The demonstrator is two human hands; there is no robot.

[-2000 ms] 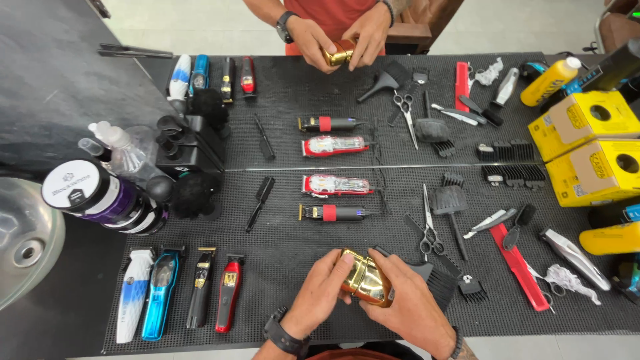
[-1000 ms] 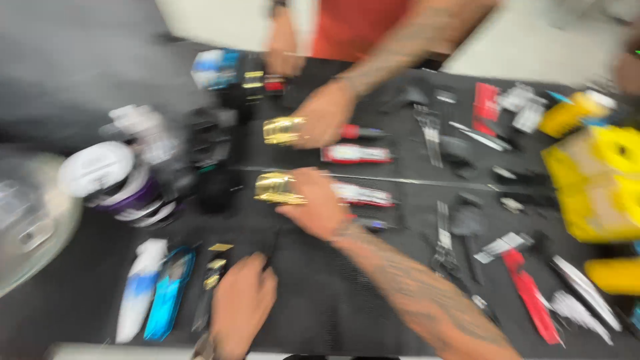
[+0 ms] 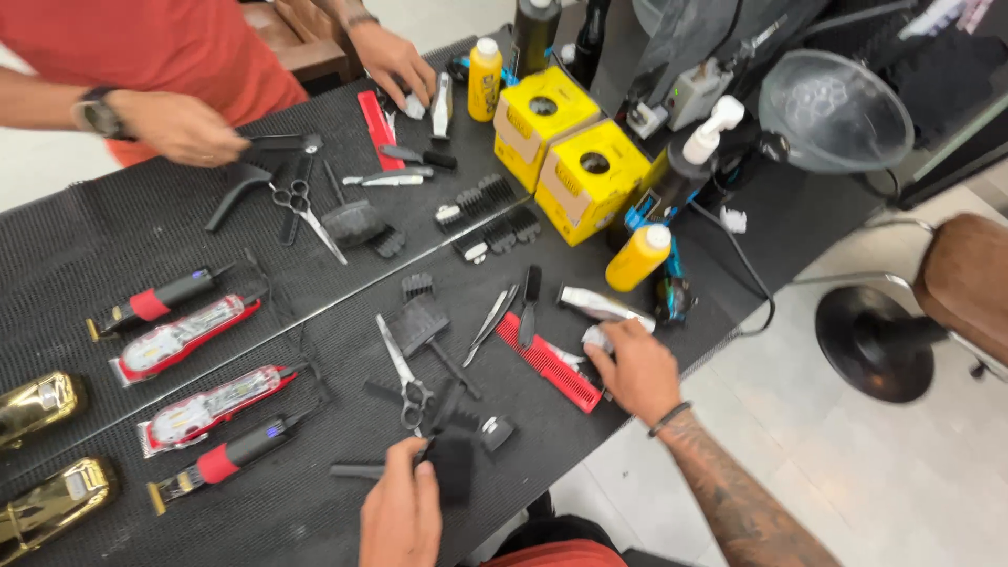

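Observation:
My left hand [image 3: 402, 504] is at a black brush or neck duster [image 3: 453, 471] near the table's front edge; whether the fingers grip it is not clear. My right hand [image 3: 642, 370] has its thumb and forefinger around a crumpled white tissue [image 3: 596, 339], between a silver trimmer [image 3: 606, 307] and a red comb [image 3: 551, 362]. Scissors [image 3: 405, 378], a flat black brush [image 3: 425, 323] and a straight razor [image 3: 490, 327] lie between the hands. At the left are a gold clipper [image 3: 59, 508], a red-and-clear clipper [image 3: 216, 408] and a black trimmer with a red band [image 3: 224, 461].
A mirror along the back repeats the tools and hands. Yellow box [image 3: 591, 181], yellow bottle [image 3: 639, 257], black pump bottle [image 3: 669, 181] and a cable [image 3: 744, 260] stand or lie at the right end. Clipper guards [image 3: 500, 235] line the mirror. A brown stool [image 3: 965, 276] stands beyond.
The view has swung right. Both hands were on the gold clipper two seconds ago; my right hand was on it one second ago. It now lies released, and both hands are farther right among the tools.

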